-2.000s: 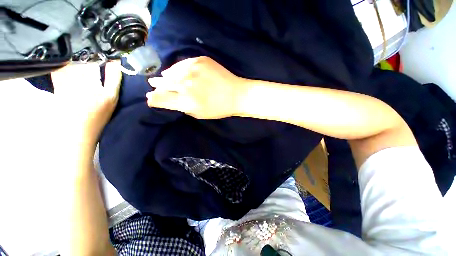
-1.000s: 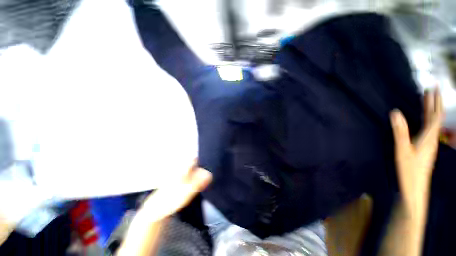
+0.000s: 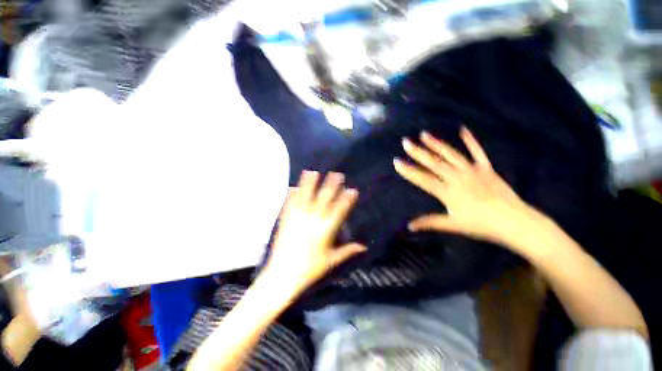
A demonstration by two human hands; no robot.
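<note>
The dark navy garment (image 3: 508,109) lies spread over the white table, its narrow end reaching to the upper left. My left hand (image 3: 311,233) lies on its left part, fingers spread. My right hand (image 3: 464,190) lies flat on its middle, fingers spread wide. Neither hand visibly grips the cloth. A strip of checked fabric (image 3: 385,275) shows near the garment's front edge, blurred. The bright lamp spot (image 3: 338,116) and blurred metal machine parts (image 3: 319,61) are behind the garment; the needle area cannot be made out.
The white table (image 3: 181,181) extends left. Below it are a blue container (image 3: 173,311), a red container (image 3: 139,330) and checked cloth (image 3: 279,351). Brown cardboard (image 3: 508,311) is by the lap. Another person's hand (image 3: 20,339) is at lower left. More navy cloth (image 3: 639,253) is at right.
Since one second ago, my right hand has moved left from the garment's right edge onto its middle. My left hand has moved up and right onto the cloth. Earlier, the view swung left.
</note>
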